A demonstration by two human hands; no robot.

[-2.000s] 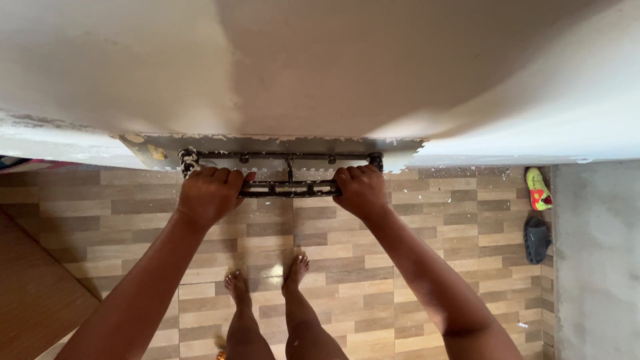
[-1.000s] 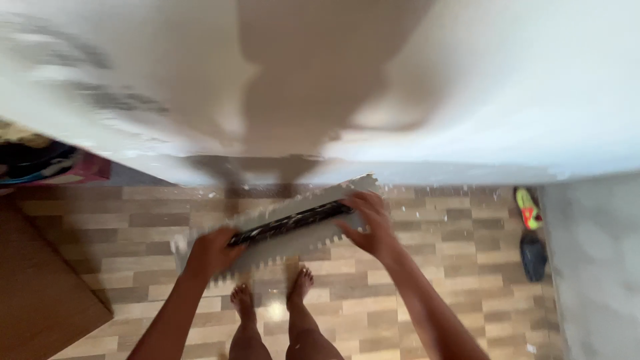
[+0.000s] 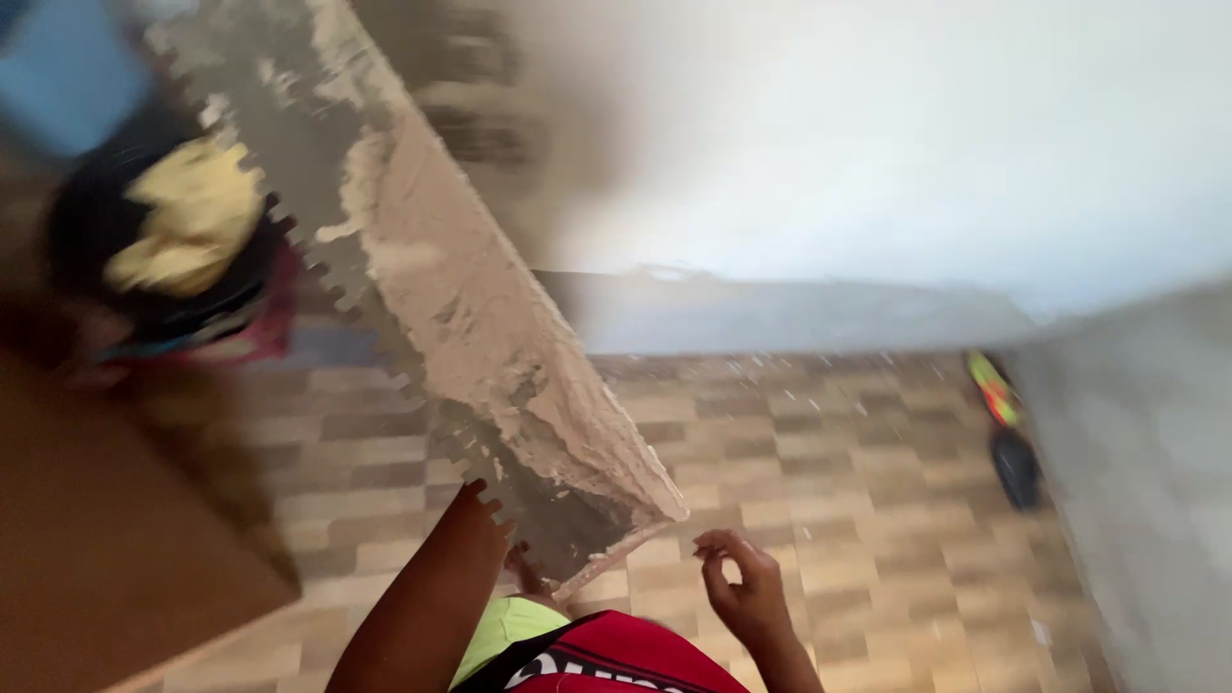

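A wide notched metal trowel is tilted up in front of me, its flat face turned to the camera. Pale plaster-like paste coats much of that face along the smooth edge, and square teeth line the other edge. My left forearm runs up behind the blade; the left hand itself is hidden by it. My right hand is off the tool, just right of its lower corner, thumb and forefinger curled near each other, with nothing seen between them.
A pale coated wall rises ahead, a grey wall at right. Footwear lies on the wood-patterned tile floor amid pale flecks. Left are a brown panel and a dark container with a yellowish mass.
Both hands gripped the trowel's handle before; the right hand has let go. The trowel has swung from nearly level to steeply slanted, up and left, and its coated face now shows.
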